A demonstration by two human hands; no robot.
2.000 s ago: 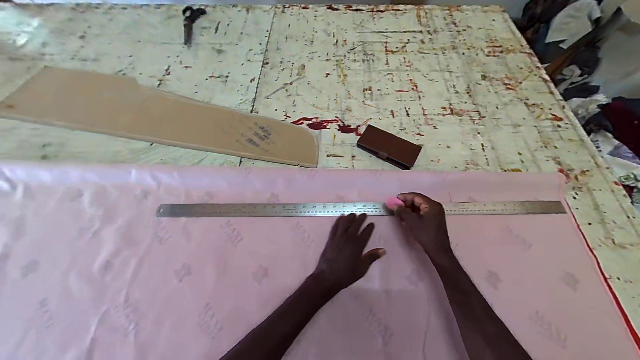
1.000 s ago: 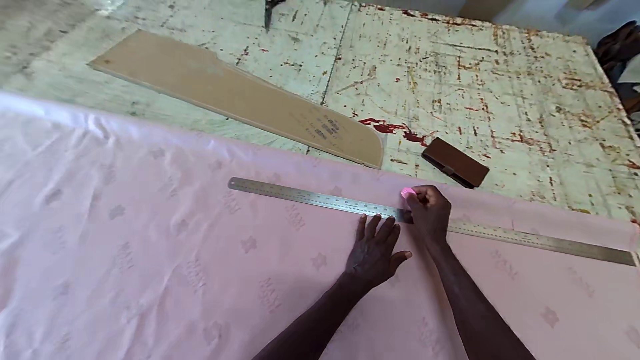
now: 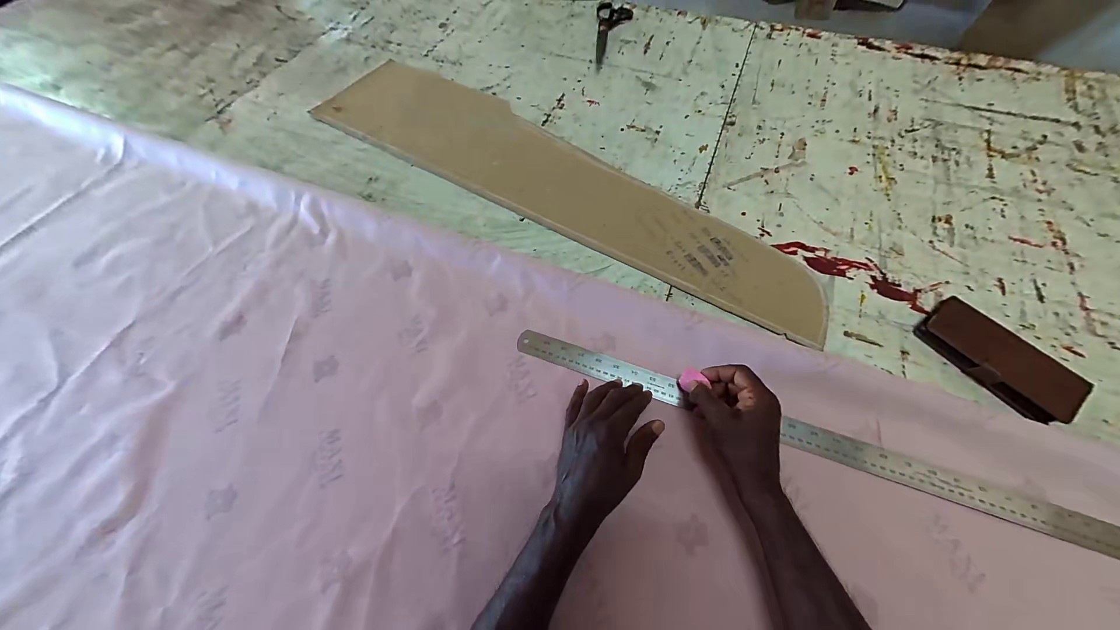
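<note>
A long metal ruler lies slantwise on pink patterned fabric, its left end rounded with a small hole. My left hand rests flat, fingertips on the ruler's near edge, holding nothing. Just to its right, my right hand pinches a pink piece of tailor's chalk at the ruler's far edge and covers part of the ruler. The right end of the ruler reaches the edge of the view.
Beyond the fabric's far edge, a brown cardboard pattern piece lies on the worn, stained table. A dark brown wallet-like case sits to the right, and black-handled scissors lie at the back.
The view has turned and shifted left. My left hand stays at the ruler and my right hand still holds the chalk; the hands show no other plain change.
</note>
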